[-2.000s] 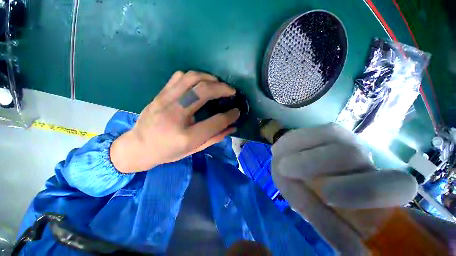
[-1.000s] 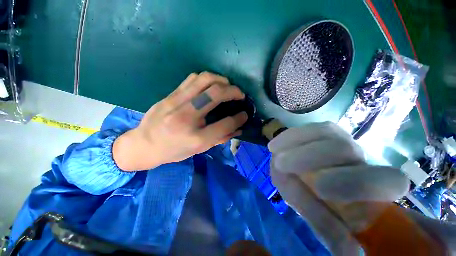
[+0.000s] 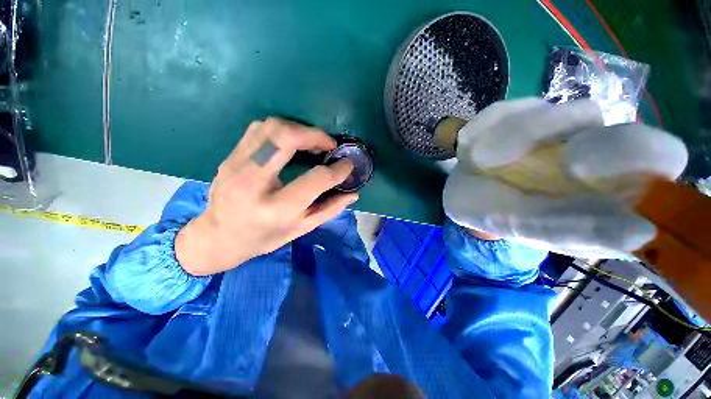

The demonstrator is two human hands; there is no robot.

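Note:
My left hand [image 3: 269, 191], bare with a grey patch on one finger, holds a round black unit [image 3: 357, 165] on the green bench mat near its front edge. The unit's round face shows between finger and thumb. My right hand [image 3: 561, 175], in a white glove, is shut around the electric screwdriver, whose orange body [image 3: 682, 234] runs off to the right. The screwdriver's tan nose [image 3: 447, 134] is over the lower rim of the round screw dish [image 3: 417, 93]. Black screws [image 3: 475, 58] cover the dish's right part. The bit tip is too small to make out.
A clear plastic bag [image 3: 600, 82] lies beyond my right hand, beside red lines on the mat [image 3: 249, 70]. A clear tray [image 3: 23, 156] stands at the far left. A blue bin [image 3: 409, 261] is below the bench edge. Equipment and cables show at lower right.
My right hand has moved up and right with the screwdriver, from beside the unit to the dish. The unit's face is now more exposed in my left hand.

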